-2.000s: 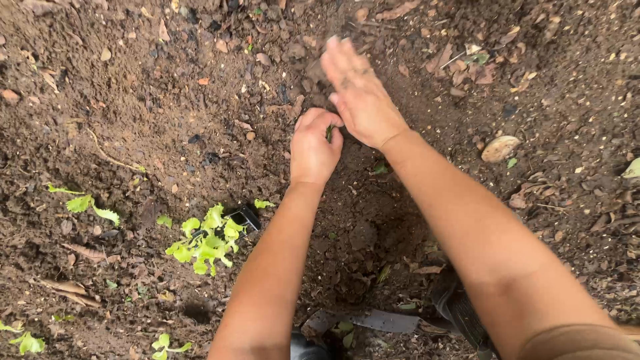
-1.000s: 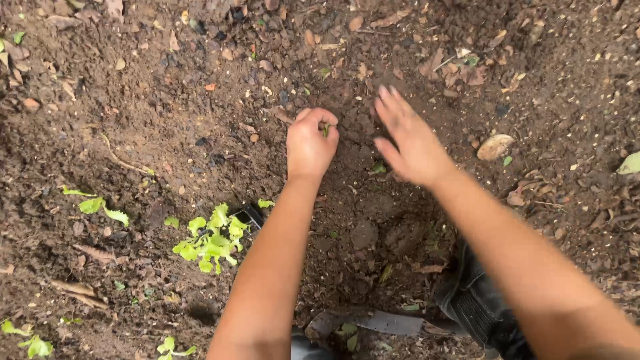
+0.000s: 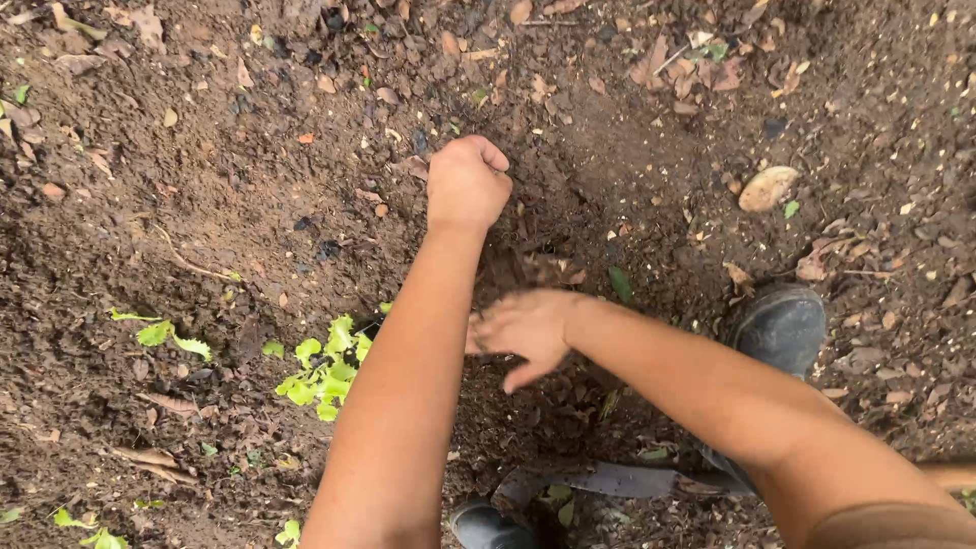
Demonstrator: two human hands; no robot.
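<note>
My left hand [image 3: 469, 183] is closed in a fist above the brown soil [image 3: 252, 198]; in this frame I cannot tell whether anything is inside it. My right hand [image 3: 526, 332], blurred, spreads its fingers low over the soil, just right of my left forearm. A bunch of light green lettuce seedlings [image 3: 328, 374] lies left of that forearm, beside a dark object mostly hidden by the arm. Below the hands lies a flat metal blade [image 3: 610, 480], its far end passing under my right arm.
Dark boots stand at right [image 3: 781, 328] and bottom [image 3: 492, 526]. A wooden handle [image 3: 949, 476] shows at the right edge. Small lettuce seedlings [image 3: 164, 333] sit at left. A pale oval object [image 3: 768, 188] and dry leaves [image 3: 694, 72] lie on the soil.
My right hand has moved down and left, from the upper right of my left fist to below it. Green showed at my left fist earlier. The right boot's toe has come into view.
</note>
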